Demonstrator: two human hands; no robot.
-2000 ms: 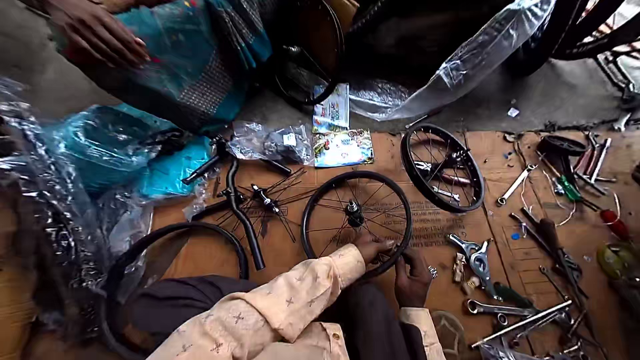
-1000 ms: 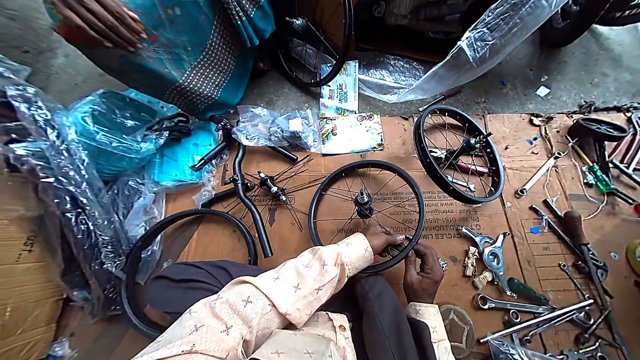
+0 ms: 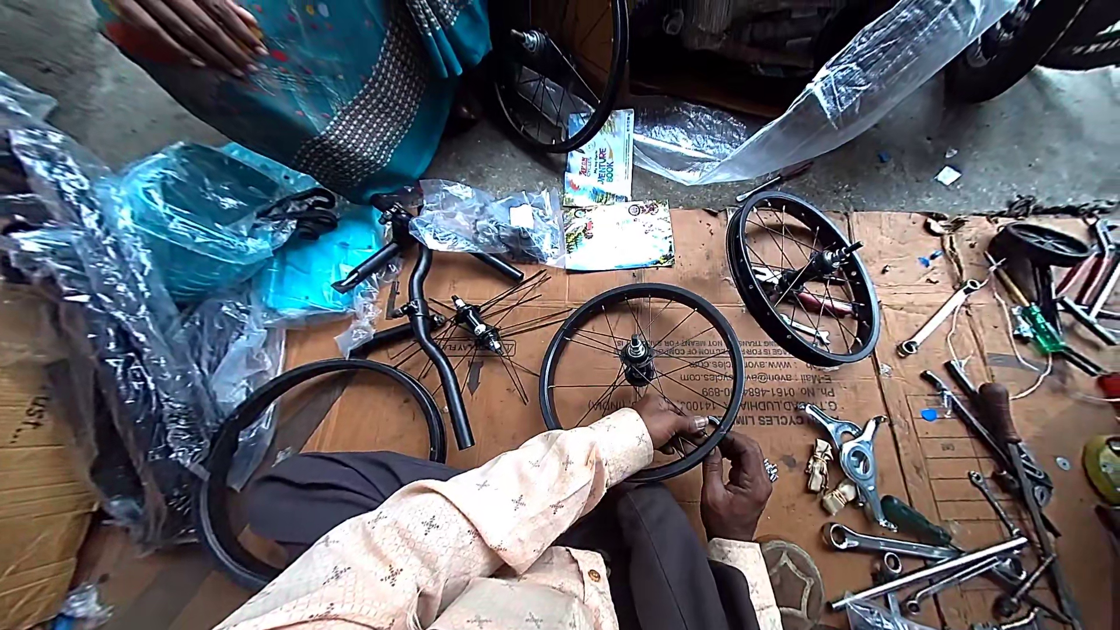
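Observation:
A black spoked bicycle wheel (image 3: 554, 367) lies partly over my lap, with its hub in the middle. My left hand (image 3: 672, 422) is inside its near right part, fingers closed on a spoke by the rim. Against the outer edge of that rim is my right hand (image 3: 735, 486), its thumb and fingertips bent; whether it grips a small part is hidden. A loose hub with spokes (image 3: 477, 325) lies to the left, near a black handlebar (image 3: 429, 350). A bare black rim (image 3: 210, 490) rests by my left knee, and another spoked wheel (image 3: 744, 289) stands tilted at the upper right.
Silvery spanners (image 3: 875, 542), a brake-like metal part (image 3: 862, 464) and a green-handled screwdriver (image 3: 1037, 328) lie right on the cardboard (image 3: 840, 385). Plastic wrapping (image 3: 114, 350) heaps at left. Another person's hand (image 3: 201, 31) and teal cloth are at top left. Booklets (image 3: 617, 236) lie ahead.
The view has shifted somewhat since the first frame. Both hands stay at the near right part of the wheel's rim, with only small finger movements.

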